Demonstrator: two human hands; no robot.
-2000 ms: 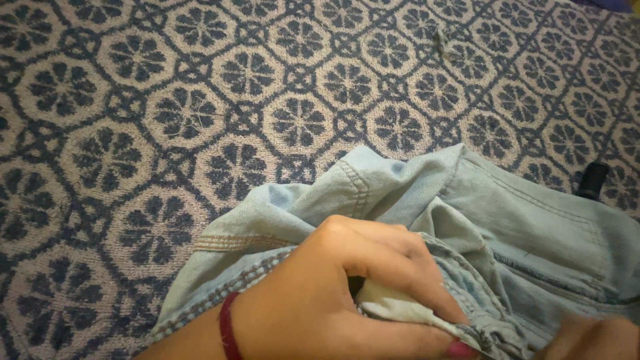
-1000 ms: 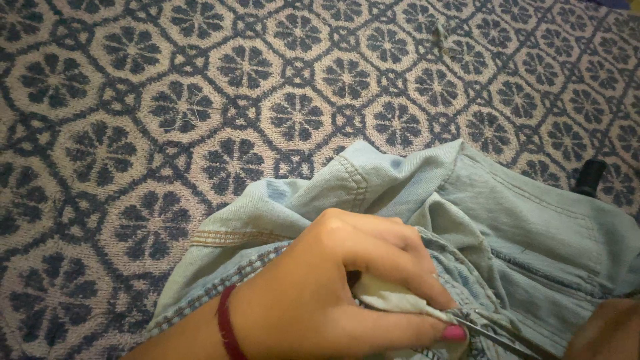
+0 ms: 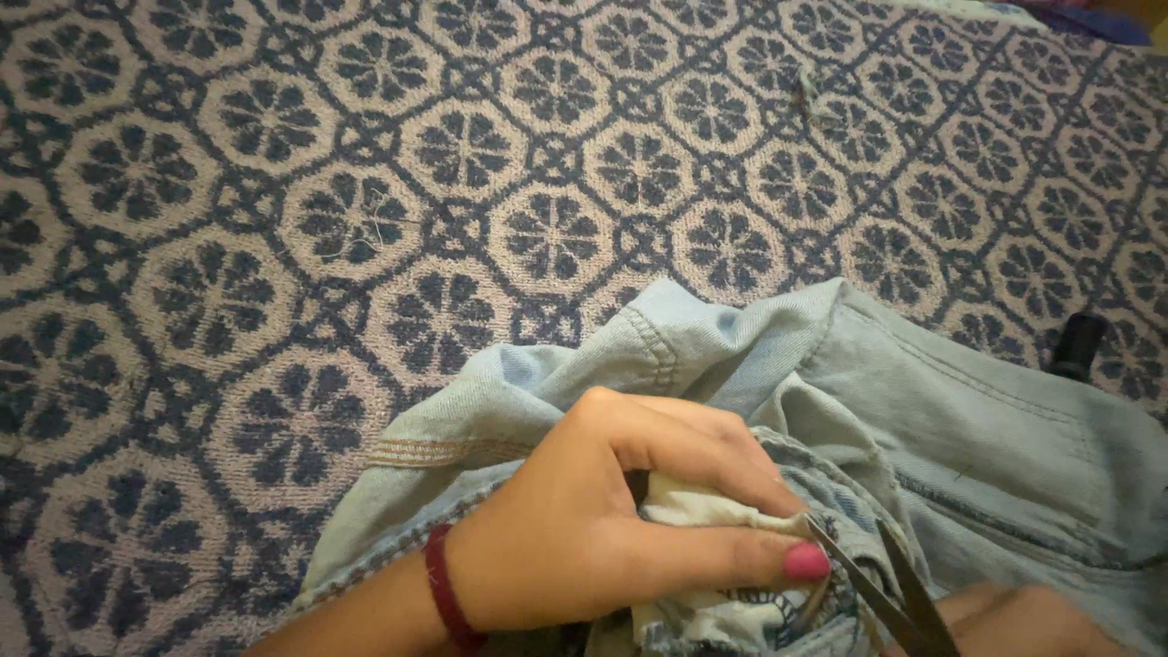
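A light blue denim garment (image 3: pixel 985 411) lies bunched across the lower right of the head view. My left hand (image 3: pixel 630 511), with a dark red band at its wrist, pinches a fold of cream fabric (image 3: pixel 712 502) on the garment between thumb and forefinger. At the lower right edge, my right hand (image 3: pixel 1022 625) is partly cut off and blurred, holding metal scissors (image 3: pixel 899 602). The scissor blades stand apart, their tips pointing up and left; one tip is beside my left thumb and fingertip at the pinched fabric. The scissor handles are hidden.
A patterned dark blue and beige carpet or cover (image 3: pixel 552 237) lies beneath the garment. Loose pale threads (image 3: pixel 365 233) rest on it at the left. A black cylindrical object (image 3: pixel 1079 347) stands out behind the garment at the right. Other cloth shows at the top right.
The scissor blades have come into plain view beside my left fingertips; two seconds ago they were not clearly visible. My left hand keeps its pinch on the fabric.
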